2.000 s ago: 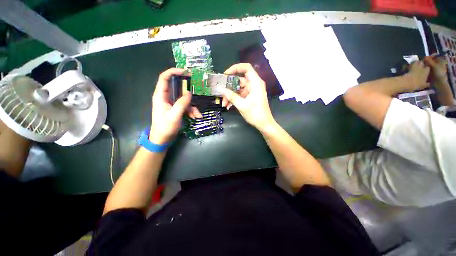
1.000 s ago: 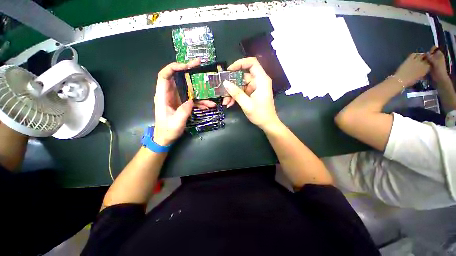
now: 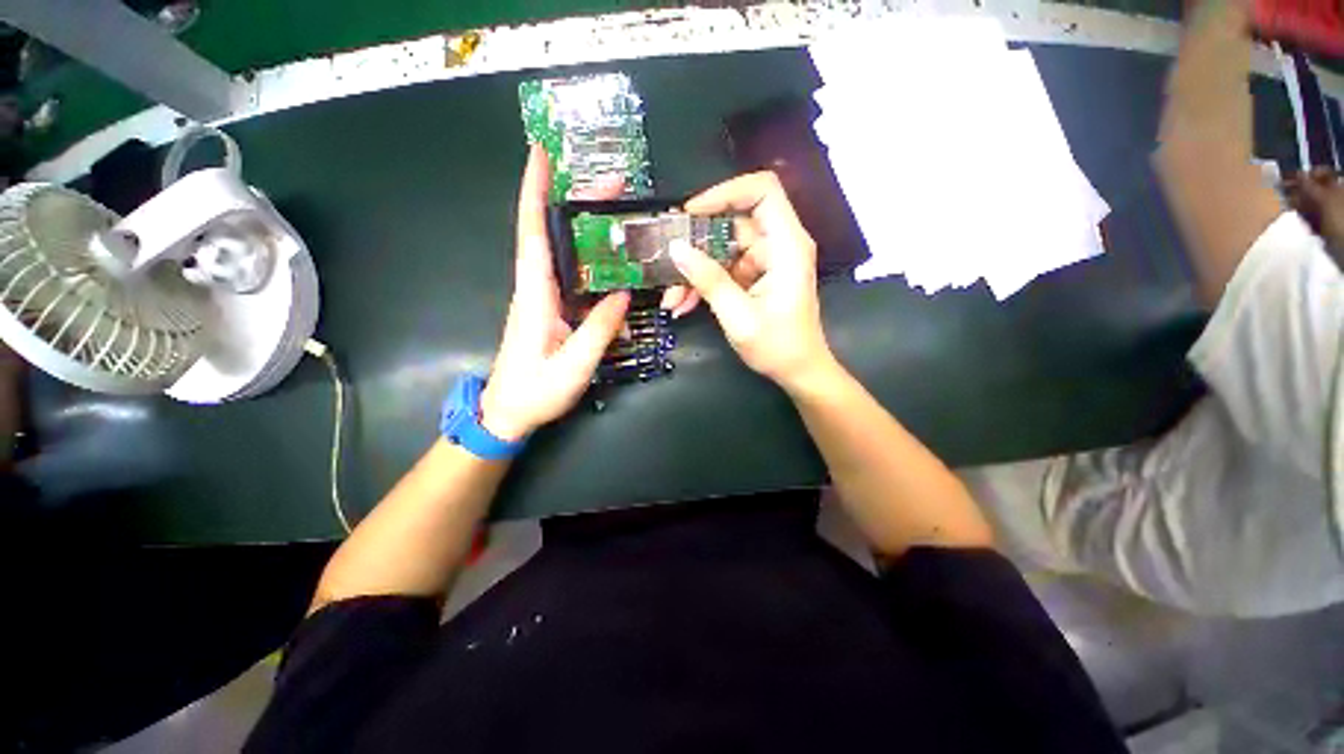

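A green circuit board (image 3: 607,251) with a silver metal area lies within a black housing (image 3: 565,248). My left hand (image 3: 553,332) holds the housing from its left and lower edge, fingers behind it. My right hand (image 3: 755,280) grips the right end, its thumb on the silver area. Whether the board is fully seated cannot be told. A row of boards (image 3: 597,125), green and silver, lies beyond my hands. Dark ribbed pieces (image 3: 643,348) lie on the mat just below the housing, partly hidden by my left hand.
A white fan (image 3: 221,280) stands at left with a pale cable. White paper sheets (image 3: 958,162) overlap a dark slab (image 3: 774,136) at right. The white ledge (image 3: 354,74) borders the green belt. A neighbour's raised arm (image 3: 1216,133) is at far right, near a red tray (image 3: 1300,21).
The board, earlier held beside and then over the housing, now lies within its rim. My left fingers have straightened behind the housing. The neighbour's arm has reached forward toward the red tray.
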